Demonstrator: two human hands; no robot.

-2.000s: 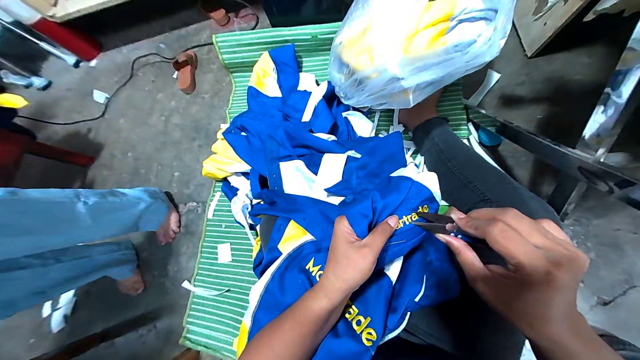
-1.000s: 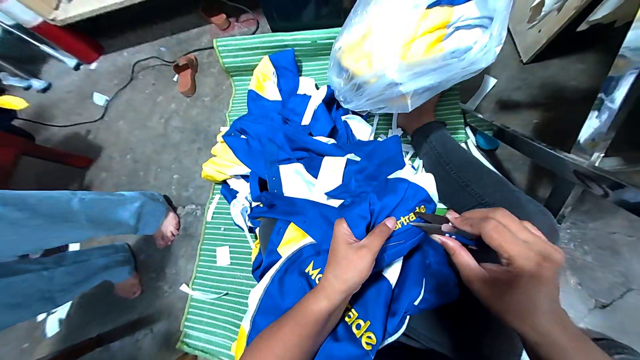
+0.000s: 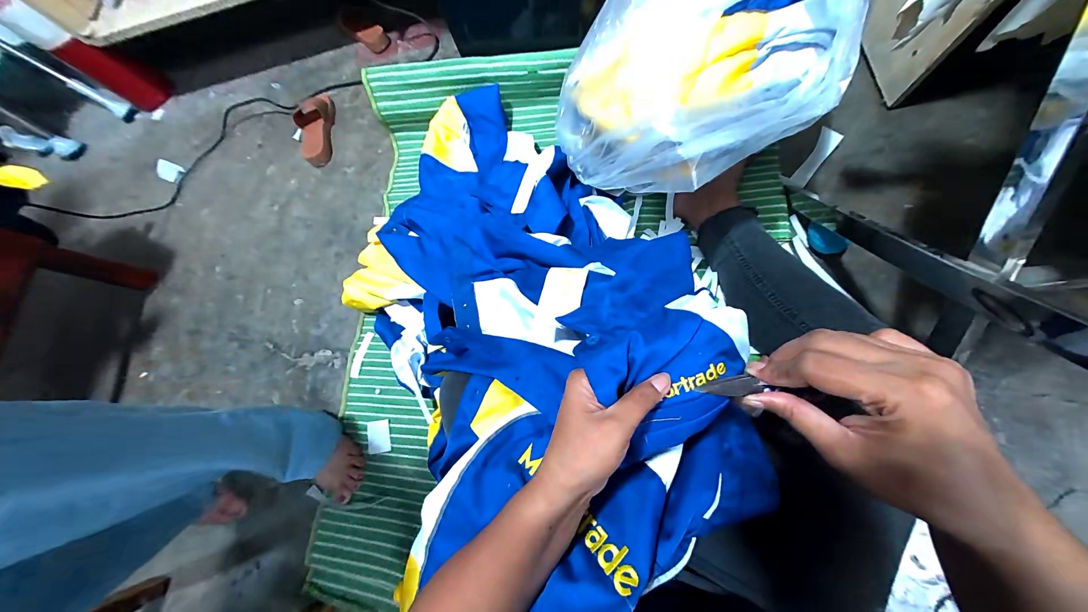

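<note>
A blue, white and yellow garment (image 3: 629,340) with yellow embroidered lettering lies bunched over my lap and a green striped mat. My left hand (image 3: 595,433) grips a fold of it, thumb on the blue cloth just left of the small lettering. Between the thumb and fingers of my right hand (image 3: 858,399) is a small pair of thread snips (image 3: 735,386), its dark blades pointing left and lying at the end of that lettering. Whether the blades touch a thread cannot be told. More of the same cloth (image 3: 476,136) is heaped beyond.
A clear plastic bag (image 3: 705,93) of similar cloth stands at the mat's (image 3: 374,544) far end. A metal frame (image 3: 926,255) is on the right. At the left are another person's legs (image 3: 161,476), a brown sandal (image 3: 315,130), a black cable (image 3: 223,127) and a red stool (image 3: 93,263).
The snips' blades have come closer together and lie nearer the lettering. My left hand keeps its hold on the cloth. The other person's feet have shifted at the left.
</note>
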